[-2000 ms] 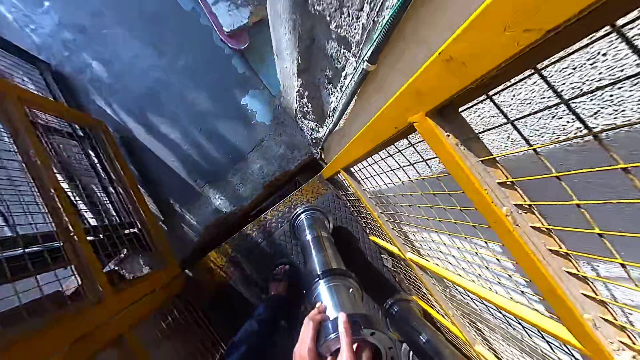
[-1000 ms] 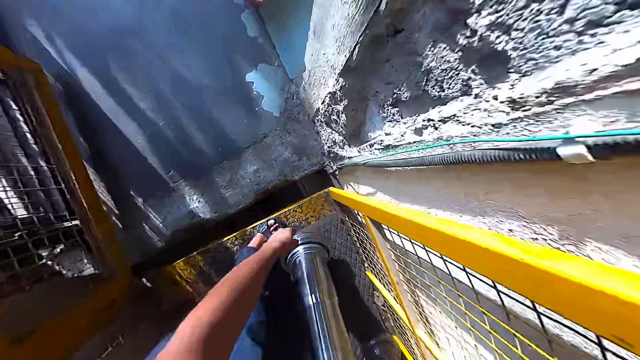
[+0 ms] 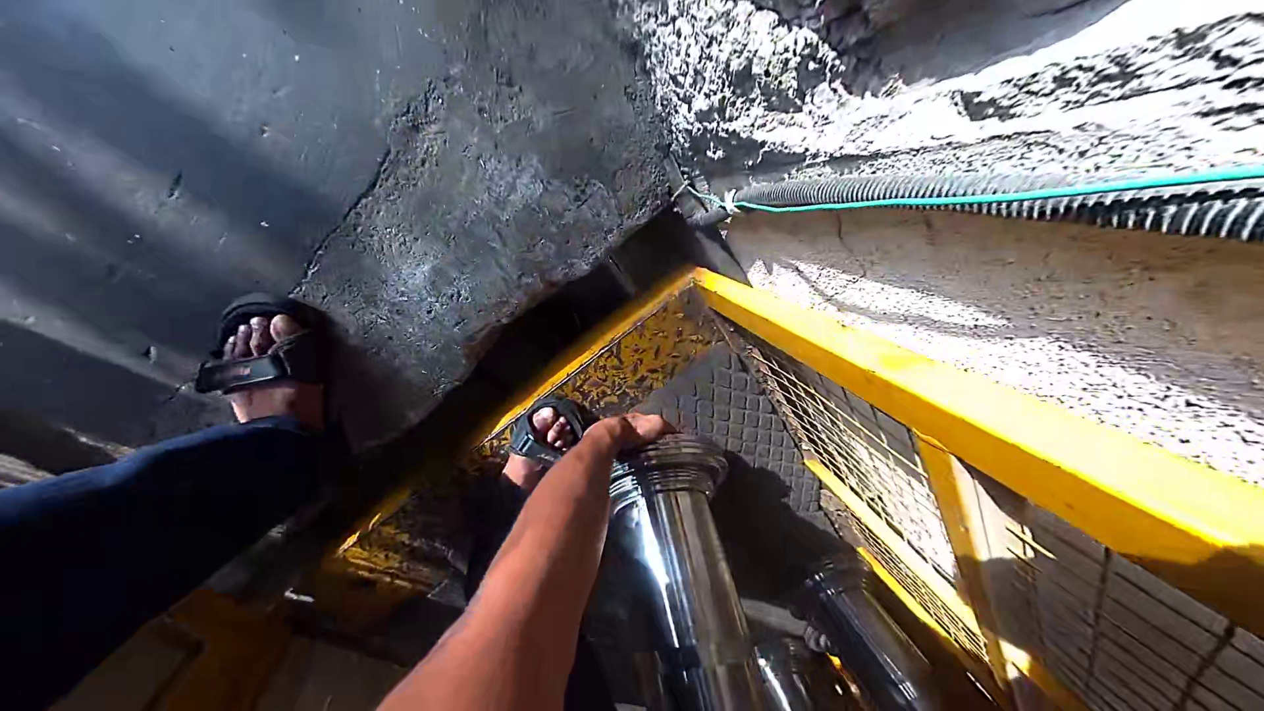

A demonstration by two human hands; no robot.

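Observation:
My left hand [image 3: 640,431] holds the ringed collar at the far end of a shiny metal cylinder [image 3: 696,583], its fingers curled over the rim. The cylinder slants down to the bottom edge, where its near end is out of view. My right hand is not in view. Right of the cylinder lies a second, darker metal cylinder [image 3: 869,627], partly in shadow, and part of another shiny metal piece [image 3: 790,671] shows between them.
A sandaled foot [image 3: 548,427] stands on the rusty yellow tread plate [image 3: 632,360] beside my hand; another [image 3: 265,346] is on the concrete floor [image 3: 474,227] across a dark gap. A yellow mesh railing [image 3: 948,395] borders the right side. Corrugated conduit [image 3: 889,193] runs along the wall.
Two seconds ago fingers touched the cylinder at the bottom of the view; my left hand now grips its far collar. One foot now shows on the concrete across the gap. The view has shifted.

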